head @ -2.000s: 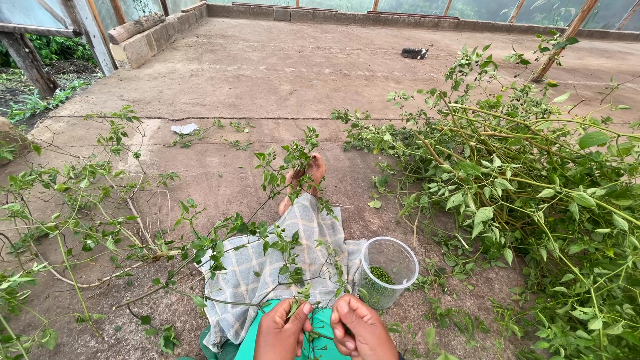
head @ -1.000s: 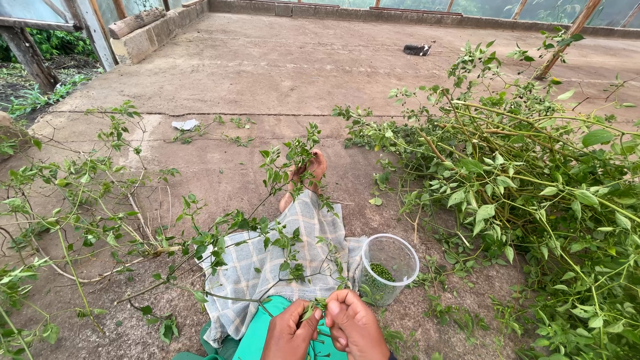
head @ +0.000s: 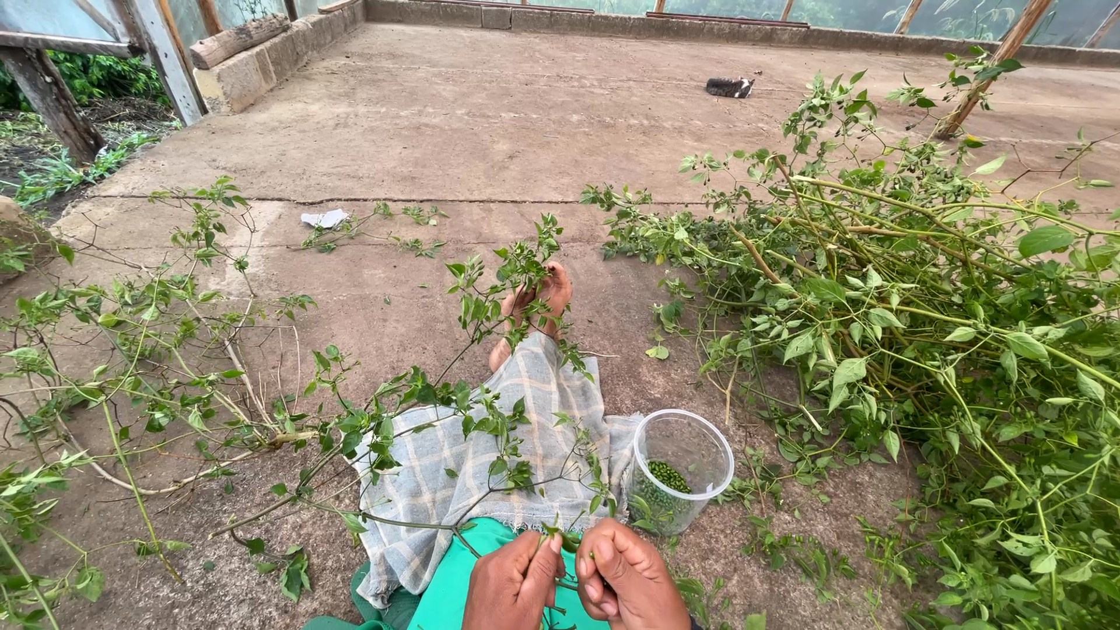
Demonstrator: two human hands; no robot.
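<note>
A leafy green plant branch (head: 416, 394) lies across a checked cloth (head: 490, 446) over the person's legs. Its near end reaches my left hand (head: 516, 579), whose thumb and fingers are closed on a green stem. Close beside it on the right, my right hand (head: 628, 573) pinches at the same greenery; small green bits show between the fingertips. What exactly the right fingers hold is partly hidden. Just beyond my right hand stands a clear plastic tub (head: 682, 455) holding small round green berries (head: 668, 477).
A big heap of cut leafy branches (head: 875, 306) fills the right side. More thin branches (head: 175, 350) spread over the concrete floor at left. A white scrap (head: 325, 219) and a dark object (head: 730, 87) lie farther off. Bare feet (head: 549, 297) stick out past the cloth.
My hands have come closer together than two seconds ago and stay low over the green garment. The tub and branch heap have not moved.
</note>
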